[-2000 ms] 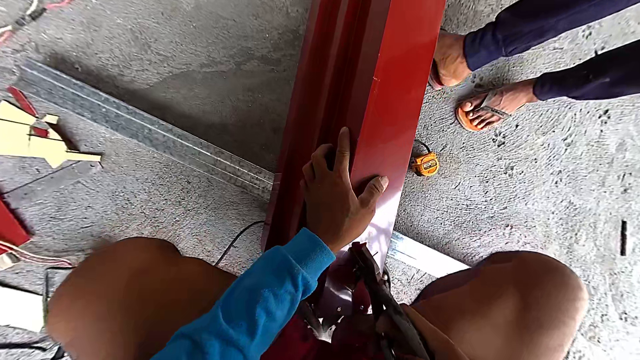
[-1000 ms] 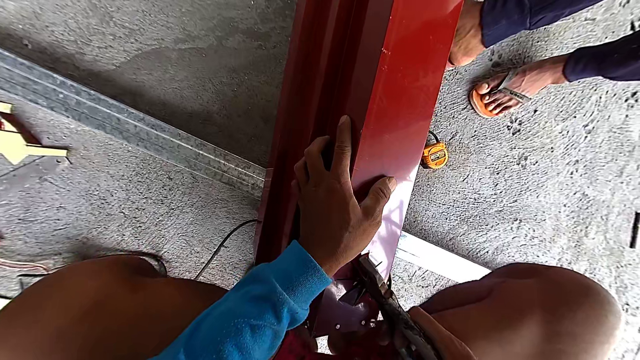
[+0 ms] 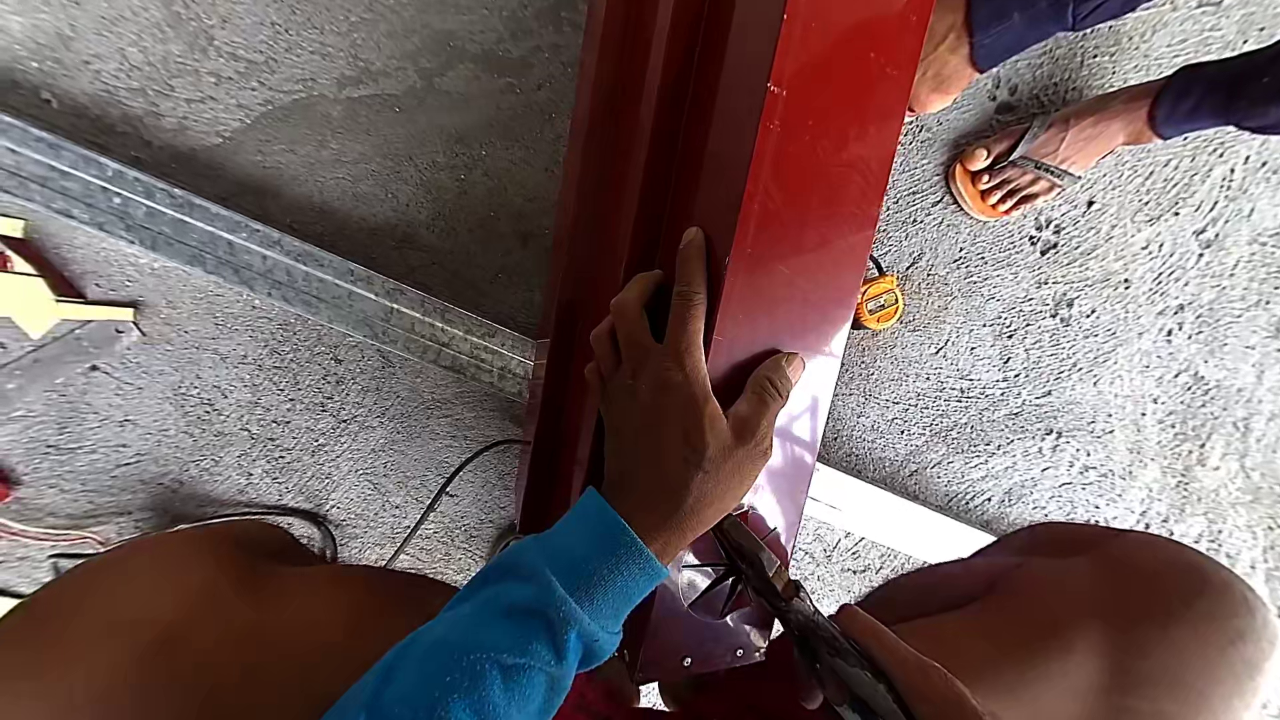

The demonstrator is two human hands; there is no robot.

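A long red sheet-metal channel [image 3: 820, 150] runs from the top of the view down between my knees. My left hand [image 3: 680, 420], in a blue sleeve, lies spread on it, fingers over the raised ridge and thumb on the flat face. My right hand [image 3: 900, 660], partly cut off at the bottom, holds a worn pair of metal snips or pliers [image 3: 790, 600]. The tool's jaws are at a round opening with star-like cut metal points [image 3: 725, 590] near the channel's end; whether they grip the metal I cannot tell. Small rivets or screws [image 3: 687, 661] sit at that end.
A galvanized metal stud [image 3: 300, 280] crosses beneath the channel, its bright end [image 3: 900, 515] showing right. An orange tape measure [image 3: 880, 302] lies beside the channel. Another person's sandaled foot [image 3: 1040, 160] stands upper right. A black cable [image 3: 450, 485] and yellow pieces [image 3: 40, 305] lie left.
The tool's jaws have shifted slightly at the cut opening, and my left hand stays flat on the channel. The view has moved closer and sideways.
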